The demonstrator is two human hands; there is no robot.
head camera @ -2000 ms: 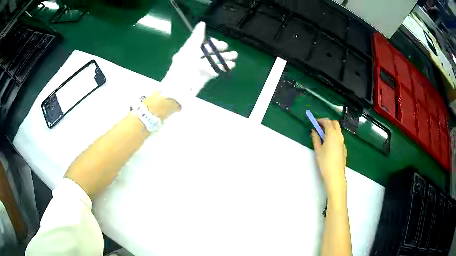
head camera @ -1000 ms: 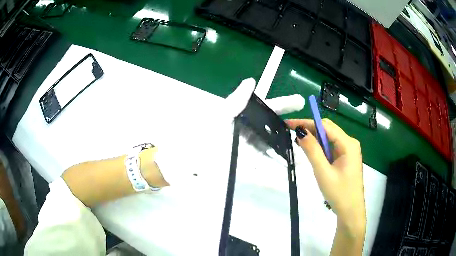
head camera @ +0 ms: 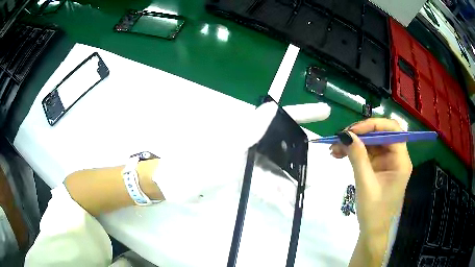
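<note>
My left hand (head camera: 224, 151), in a white glove, holds a black phone middle frame (head camera: 284, 146) by its solid upper end. The frame stands tilted over the white sheet, and its lower end runs out of the bottom edge. My right hand (head camera: 383, 161), bare with dark nails, grips blue-purple tweezers (head camera: 385, 137) between thumb and fingers. The tweezer tips are at the right edge of the frame's solid end. Whether a part is between the tips is too small to tell. A small pile of parts (head camera: 349, 200) lies on the sheet left of my right wrist.
Another frame (head camera: 52, 107) lies on the white sheet's left end (head camera: 156, 104). More frames lie on the green surface (head camera: 208, 62), at back left (head camera: 175, 33) and right (head camera: 315, 81). Black trays (head camera: 333, 34), a red tray (head camera: 432, 88) and a white strip (head camera: 284, 73) are beyond.
My left hand took the frame from beyond the sheet and brought it over the sheet. My right hand has turned the tweezers from tucked upright to pointing left at the frame. Frames on the green surface shifted left.
</note>
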